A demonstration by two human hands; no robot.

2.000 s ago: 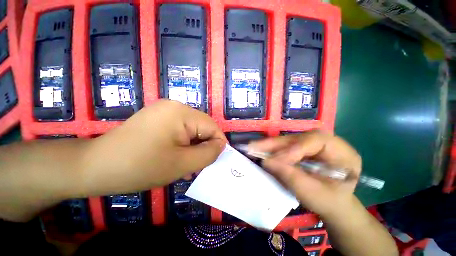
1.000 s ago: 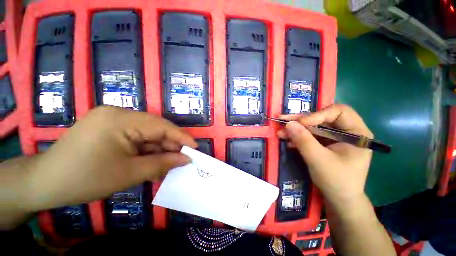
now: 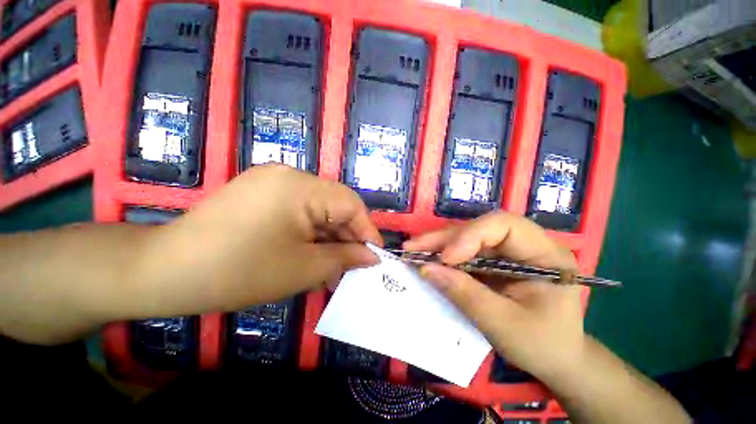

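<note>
My left hand (image 3: 282,240) pinches the top corner of a white label sheet (image 3: 406,319) between thumb and fingers. The sheet's plain side with a small dark mark faces me. My right hand (image 3: 514,290) holds slim metal tweezers (image 3: 530,270) like a pen. The tweezer tip is at the sheet's top edge, close to my left fingertips; no label can be made out there. Both hands are over the middle of a red foam tray (image 3: 333,99). Open-back phones lie in its pockets, such as one in the back row (image 3: 385,108); the hands and sheet partly hide the front row.
A second red foam tray (image 3: 50,178) with phones lies at the left. The green bench top (image 3: 671,199) shows at the right. A pale boxy object (image 3: 700,41) and something yellow (image 3: 626,45) are at the back right.
Since one second ago, the tweezer tip has moved from beside a back-row phone to the sheet's top edge. My left hand and the sheet have moved right. The view has shifted, showing more of the left tray.
</note>
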